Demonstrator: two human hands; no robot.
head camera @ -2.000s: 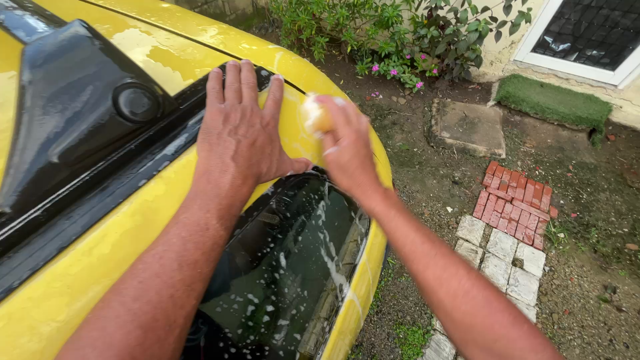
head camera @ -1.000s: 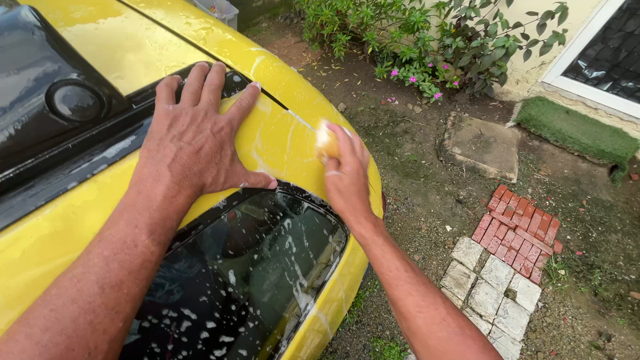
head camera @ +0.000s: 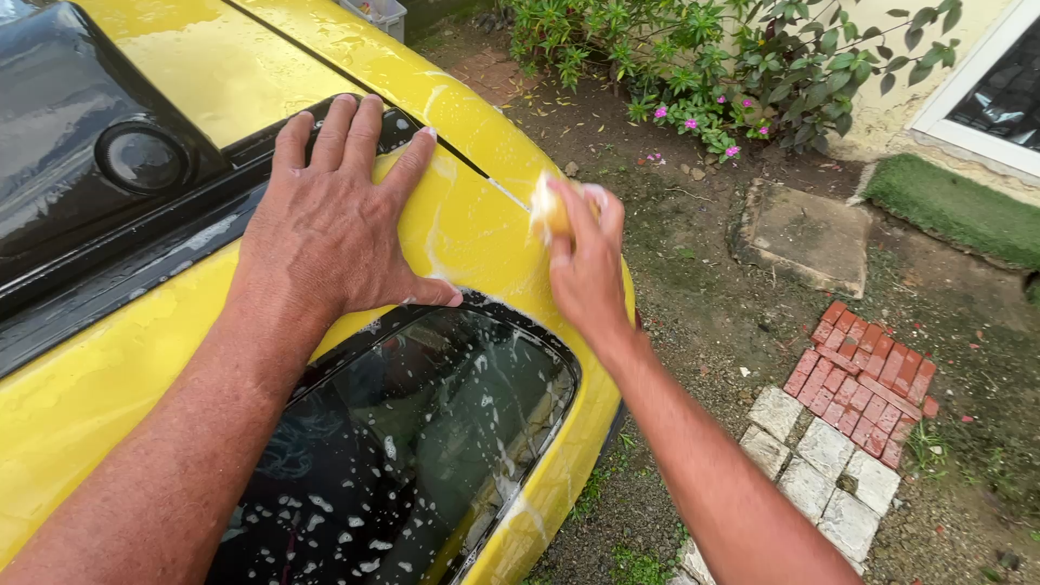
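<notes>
My left hand [head camera: 337, 207] lies flat with fingers spread on the yellow car body [head camera: 479, 236], its thumb tip at the upper edge of the dark side window [head camera: 422, 431]. Nothing is in it. In my right hand [head camera: 589, 260] is a yellowish foamy sponge [head camera: 550, 207], pressed to the car's rounded corner by a panel seam; it is slightly blurred. Suds streak the paint, and foam spots dot the glass. Left of my left hand are a black roof rail [head camera: 130, 284] and a glossy black part with a round piece [head camera: 142, 158].
Bare soil and gravel lie beside the car, with red bricks [head camera: 865, 378], pale paving blocks [head camera: 821, 467] and a concrete slab [head camera: 800, 236]. Flowering shrubs [head camera: 691, 57] and a green mat [head camera: 959, 207] line the wall. A plastic crate [head camera: 390, 18] stands beyond the car.
The sponge in my right hand has shifted along the yellow corner, while my left hand stays spread on the body. The view has shifted a little.
</notes>
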